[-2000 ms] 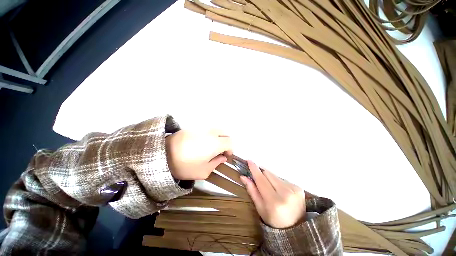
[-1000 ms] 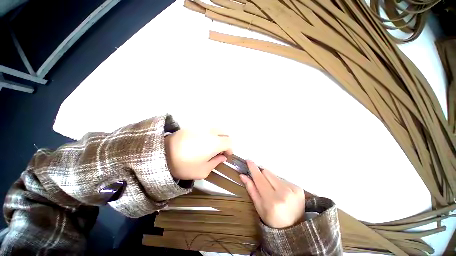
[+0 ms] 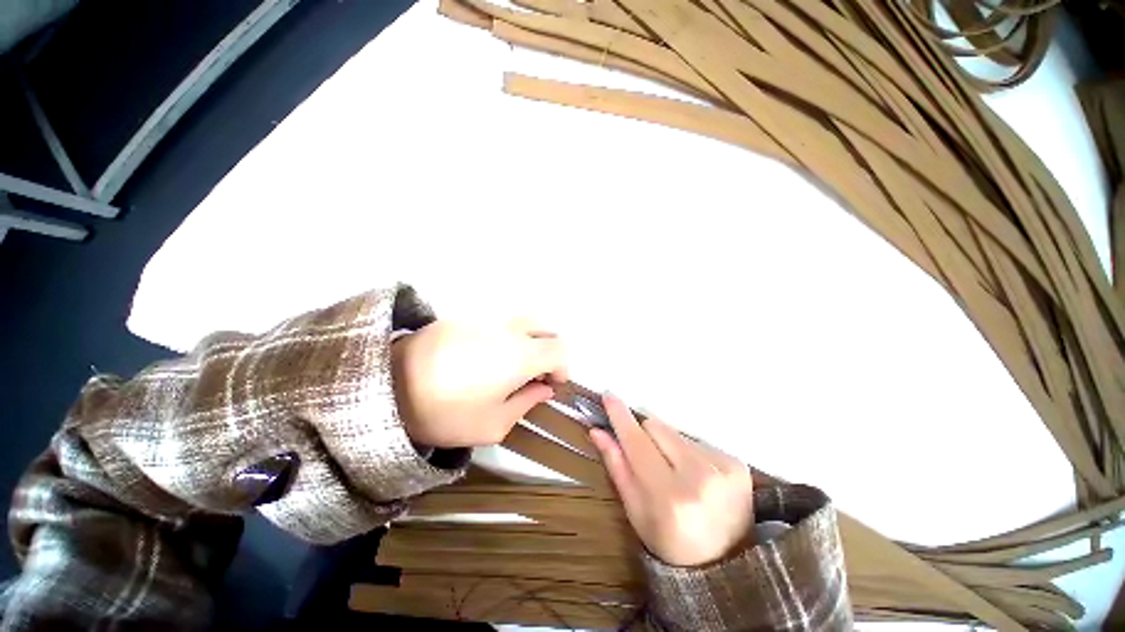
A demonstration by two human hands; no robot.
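My left hand (image 3: 475,380) is closed on the end of a brown strap (image 3: 568,390), held between thumb and fingers. My right hand (image 3: 679,488) holds small silvery thread snips (image 3: 587,409), their short blades pointing towards my left fingertips, at the strap. The fingers hide most of the snips, and whether the blades are closed cannot be told. More flat brown straps in the near bundle (image 3: 494,540) lie under and beside my right hand.
A far pile of straps (image 3: 864,148) curves across the white table (image 3: 309,210) to the right edge. Coiled straps (image 3: 1012,43) lie at the top right. Thin dark thread (image 3: 518,590) lies over the near bundle. A grey metal frame (image 3: 173,117) stands at the left.
My left hand and sleeve have shifted slightly left. The snips show at a slightly different angle between the hands. The whole view has moved a little.
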